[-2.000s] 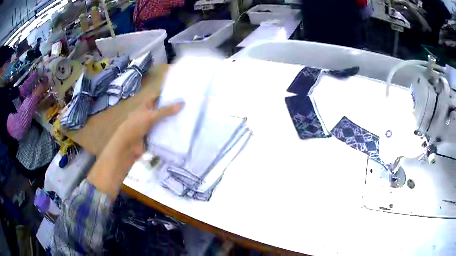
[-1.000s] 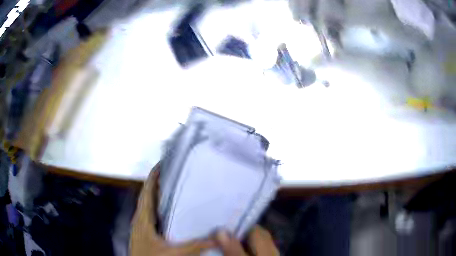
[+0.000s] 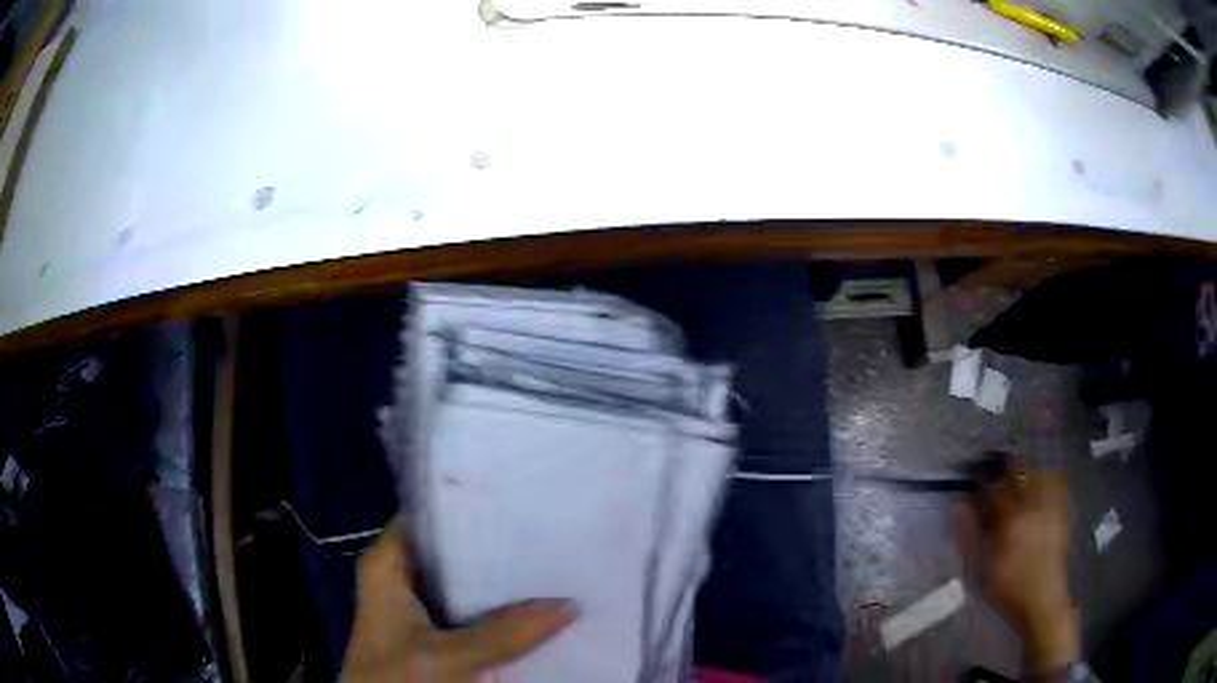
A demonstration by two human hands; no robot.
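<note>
My left hand point(image 3: 454, 640) holds a thick stack of pale grey-blue panels point(image 3: 554, 500) over my lap, thumb on top and fingers around its left side. The panels have frayed edges, and a darker folded band shows near the far end. My right hand point(image 3: 1021, 547) is blurred, out to the right over the floor, apart from the stack. Its fingers close on the end of a thin dark strip point(image 3: 921, 479), which points left towards my lap.
The white table point(image 3: 601, 147) has a brown wooden edge just beyond the stack. A yellow-handled tool point(image 3: 1034, 20) lies at the top right. A thin white line point(image 3: 785, 476) crosses my dark trousers point(image 3: 781, 574). White paper scraps point(image 3: 924, 614) lie on the speckled floor.
The stack has come off the table and over my lap. The view has tilted down, so the dark printed pieces are out of view. My right hand now shows at the right with the strip.
</note>
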